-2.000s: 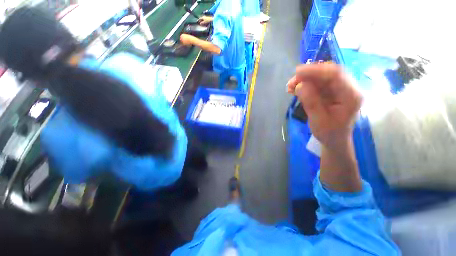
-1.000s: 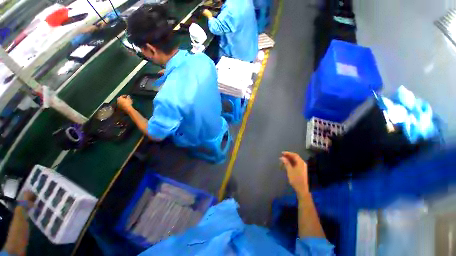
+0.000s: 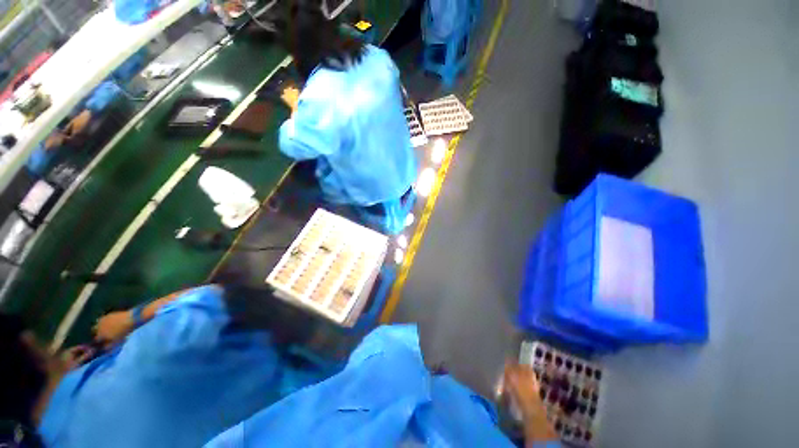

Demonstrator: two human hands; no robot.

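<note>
My right hand (image 3: pixel 519 385) is low in the picture, right of centre, small and blurred. It is at the left edge of a white tray (image 3: pixel 574 385) with rows of small dark parts. I cannot tell whether the fingers touch or grip the tray. My left hand is not in view.
A blue crate (image 3: pixel 679 262) with a white sheet inside stands beyond the tray. Black stacked containers (image 3: pixel 613 105) stand behind it. A white tray stack (image 3: pixel 328 262) is left of the yellow floor line (image 3: pixel 420 223). Workers in blue smocks sit along the green bench (image 3: pixel 144 179).
The view has moved forward along the aisle and turned. The blue crate and the tray of dark parts are nearer. My right hand has moved lower, to the tray's edge.
</note>
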